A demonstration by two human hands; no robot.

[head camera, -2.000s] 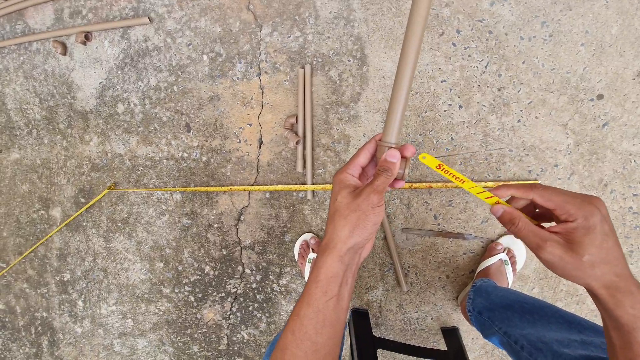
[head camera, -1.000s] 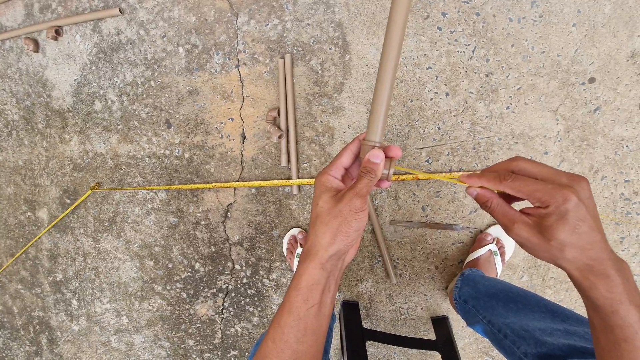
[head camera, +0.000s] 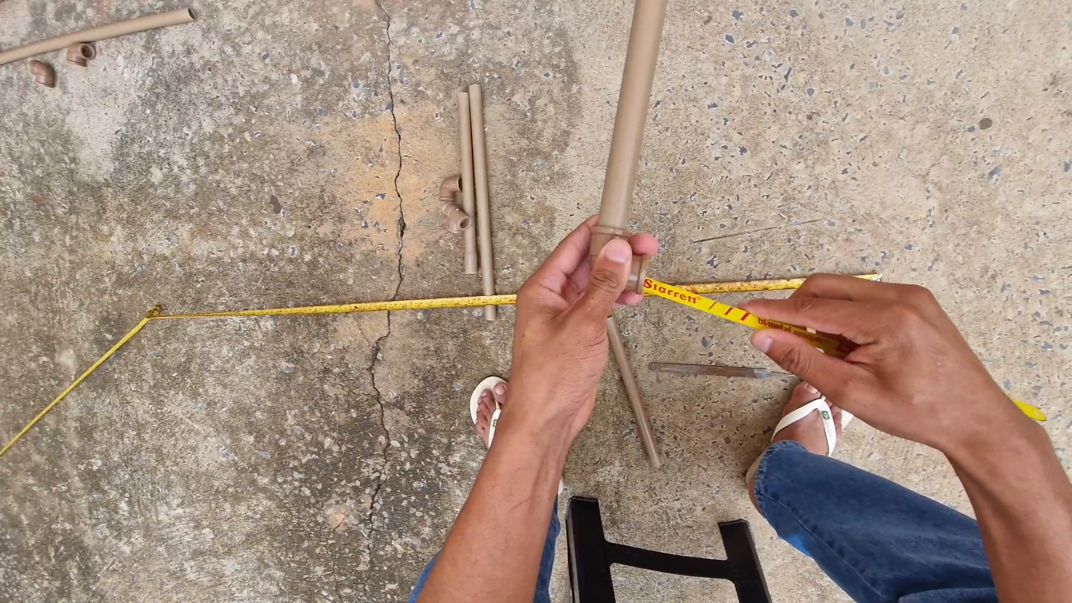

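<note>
My left hand (head camera: 578,310) grips a brown plastic elbow fitting (head camera: 615,243) joined to the lower end of a long brown plastic pipe (head camera: 634,117), which runs up out of view. Between the thumb and fingers of my right hand (head camera: 879,352) is a yellow Starrett hacksaw blade (head camera: 703,304). The blade's left tip meets the fitting's open mouth; whether it is inside cannot be told. Beneath both hands, a yellow folding rule or tape (head camera: 335,308) stretches across the concrete.
Two short pipes (head camera: 481,193) lie beside elbow fittings (head camera: 452,203). Another pipe (head camera: 634,394) lies below my left hand, near a thin flat tool (head camera: 712,369). A pipe (head camera: 109,32) and two elbows (head camera: 81,54) are at upper left. A black frame (head camera: 670,559) stands between my legs.
The blade's left tip was above and right of the fitting two seconds ago; it is now at the fitting's mouth. My left hand has kept its hold on the fitting.
</note>
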